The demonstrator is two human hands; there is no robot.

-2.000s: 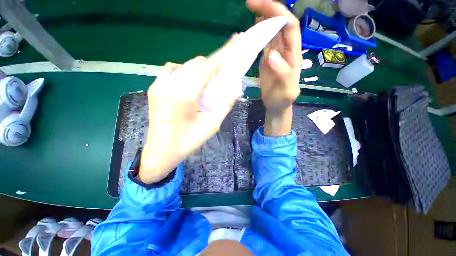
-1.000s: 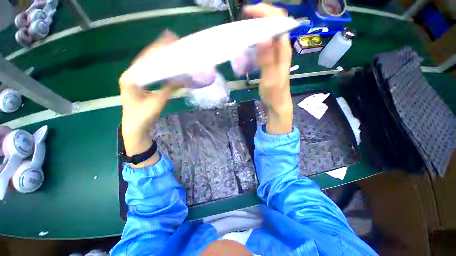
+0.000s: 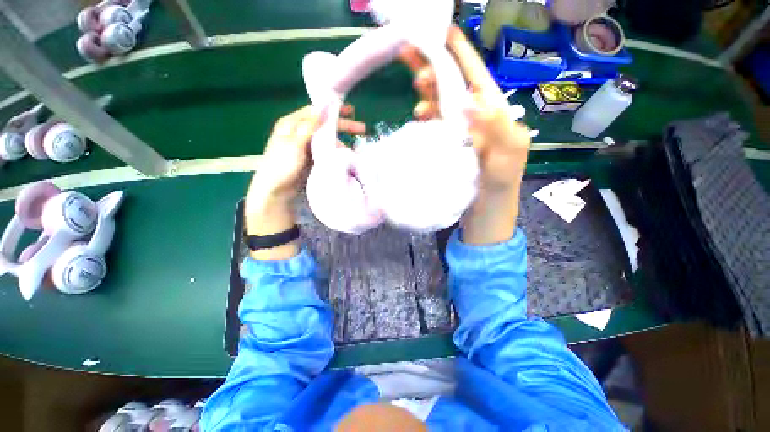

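Note:
White and pale pink cat-ear headphones (image 3: 432, 179) are held up above the dark grey mats (image 3: 388, 287), with the headband arched on top and both round ear cups hanging below. They are blurred and overexposed. My left hand (image 3: 295, 156) grips the left side of the headband, fingers partly behind it. My right hand (image 3: 498, 139) grips the right side, some fingertips showing through the arch. A white crinkly edge shows behind the cups, mostly hidden.
Other headphones (image 3: 80, 215) lie at the left, more beyond the pale rail (image 3: 219, 164). A blue basket (image 3: 528, 69), yellow-and-black box (image 3: 557, 96) and whitish bottle (image 3: 604, 108) stand at back right. White scraps (image 3: 561, 199) lie on the right mat, beside a liner pile (image 3: 718, 194).
The headphones have turned from an edge-on white headband to show the arch and cups. My left hand has moved right and regripped the band's side. The view has shifted.

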